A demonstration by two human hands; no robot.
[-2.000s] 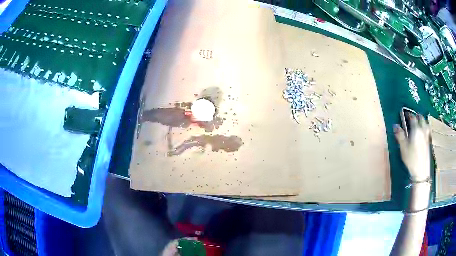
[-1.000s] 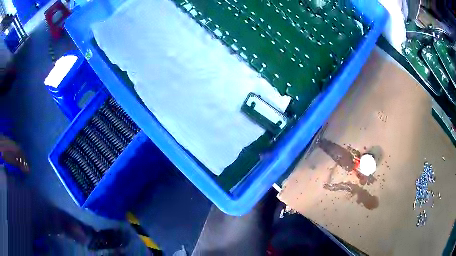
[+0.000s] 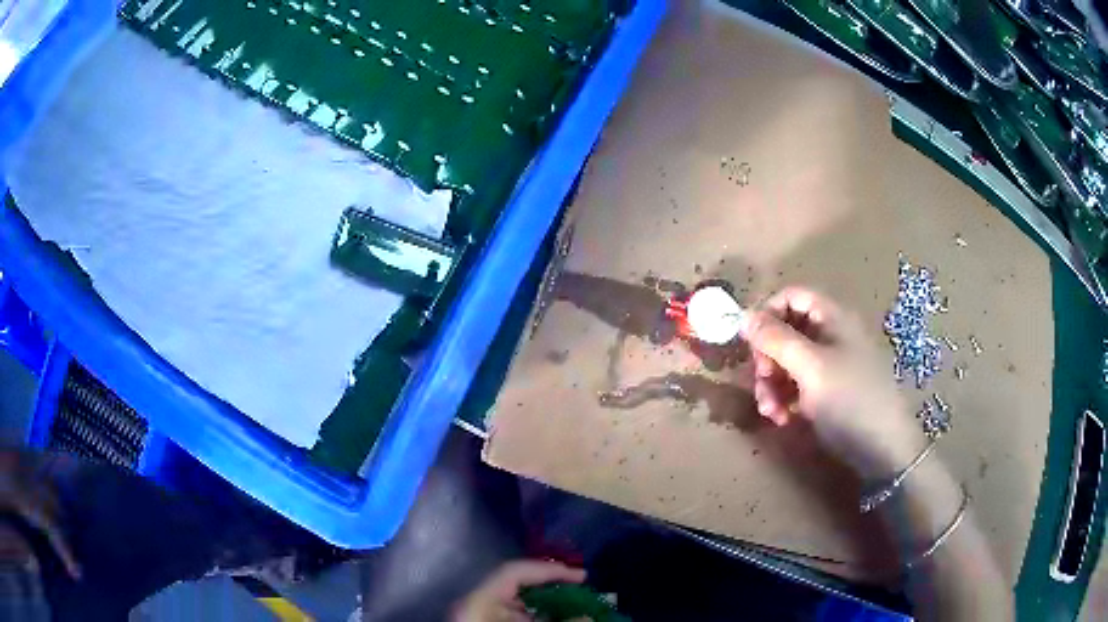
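Note:
My right hand (image 3: 820, 371) is over the cardboard, its thumb and finger at the right edge of a small pot's round white top (image 3: 714, 315). I cannot tell whether the fingertips hold anything. The pot shows red at its left, among dark wet stains. My left hand (image 3: 516, 593) is low at the bottom edge, partly cut off, holding a dark green moulded part (image 3: 571, 601) over the lap. A loose pile of small silvery metal fittings (image 3: 914, 328) lies on the cardboard right of my right hand.
A blue crate (image 3: 419, 413) at the left holds rows of green parts (image 3: 352, 73), a white sheet (image 3: 207, 207) and one separate green part (image 3: 395, 253). A smartphone (image 3: 1079, 498) lies at the right. More green parts (image 3: 972, 85) are heaped at the back right.
The view has swung left, then partly back right. My right hand has moved from the phone at the bench's right side to the white-topped pot. My left hand shows again at the bottom.

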